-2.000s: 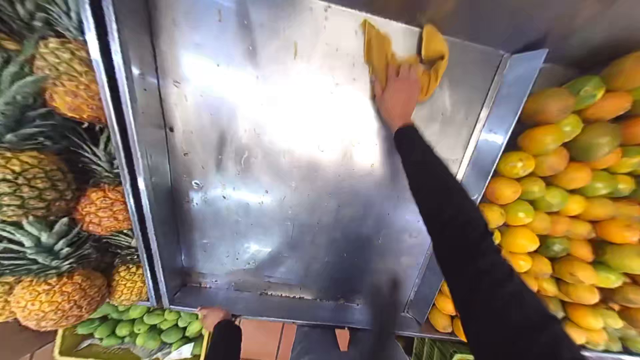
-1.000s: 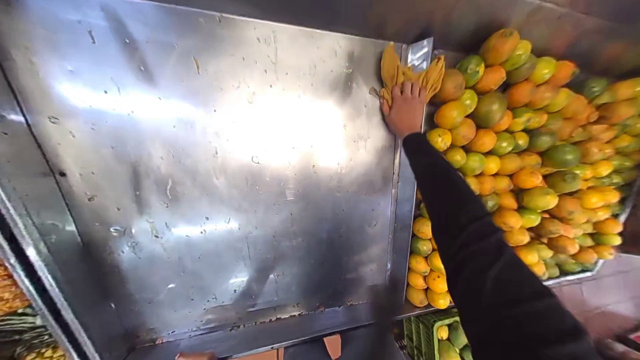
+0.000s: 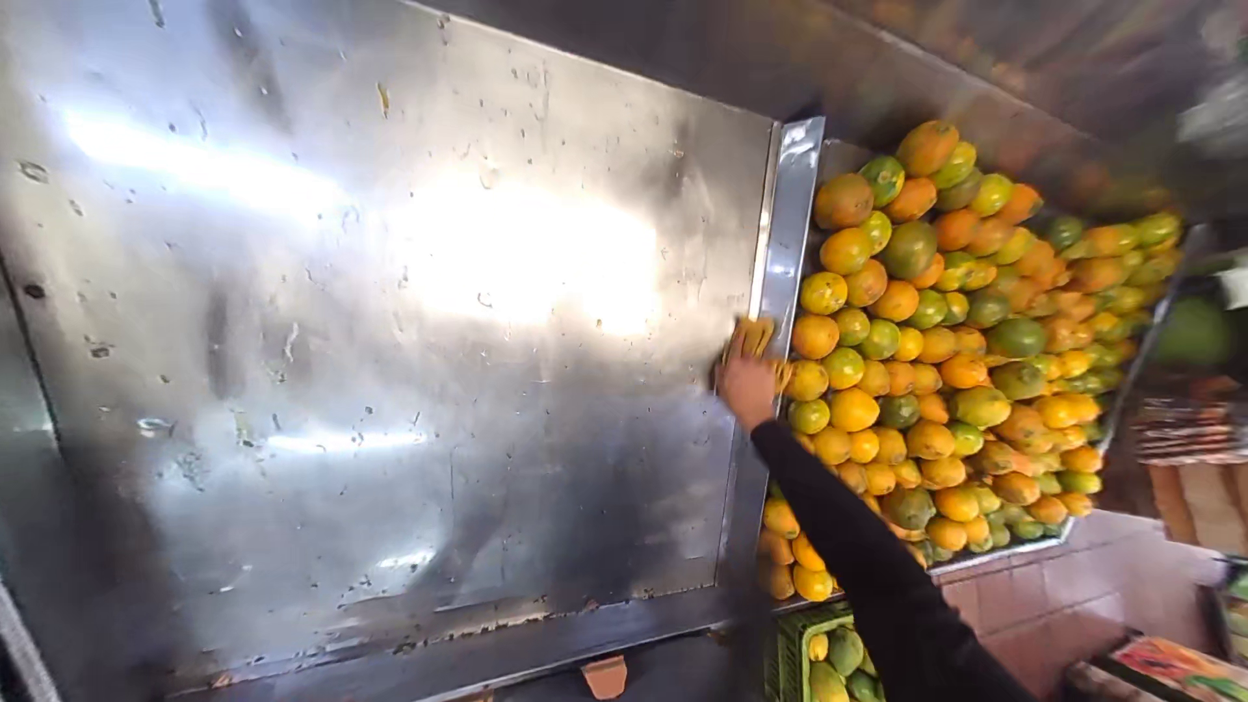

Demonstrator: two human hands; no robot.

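Note:
My right hand, in a black sleeve, presses a bunched yellow cloth against the right side rim of a stainless steel display tray. The cloth lies over the metal divider between the tray and the stacked papayas. Small specks and smears mark the tray's shiny floor, and dark debris lines its near edge. My left hand is outside the view.
A green plastic crate with papayas stands below the divider. Reddish floor tiles show at the lower right, near a cardboard box with printed pictures. A dark panel rises behind the tray.
My right hand has moved with the cloth from the tray's far right corner down along the right rim. The view has turned right, and my left hand has left it.

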